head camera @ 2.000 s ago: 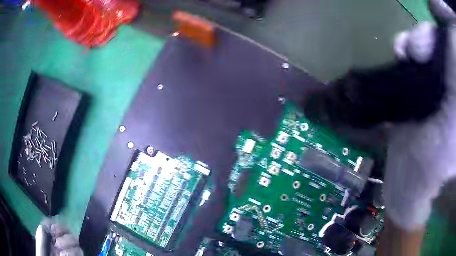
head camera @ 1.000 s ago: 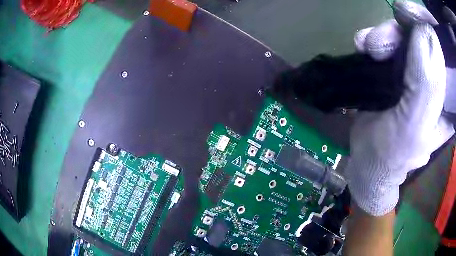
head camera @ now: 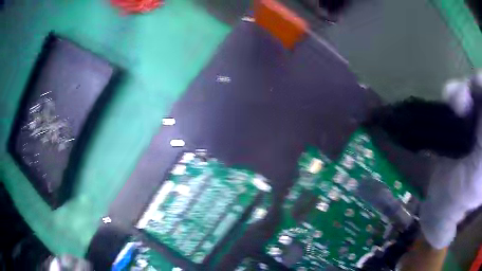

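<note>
The picture is blurred. My right hand [head camera: 457, 185], in a white glove, is at the right edge, closed around a thick black electric screwdriver [head camera: 423, 127] that points left over the black fixture plate [head camera: 264, 100]. Its tip lies near the top corner of the large green main power board [head camera: 338, 217]. The small control board [head camera: 206, 206] sits in the plate to the left. My left hand [head camera: 66, 263] is mostly cut off at the bottom left edge; what it holds cannot be told. The screw tray [head camera: 84, 69] holds loose silver screws [head camera: 47, 124].
An orange-brown corner block [head camera: 280, 24] stands at the plate's top edge. A red bundle [head camera: 137, 5] is cut off at the top. The green mat [head camera: 158, 53] lies between tray and plate. A grey area [head camera: 396, 47] is beyond the plate.
The view has shifted, so plate and boards appear farther right and the whole tray shows again. My left hand shows at the bottom edge again. My right hand still holds the screwdriver near the board's corner.
</note>
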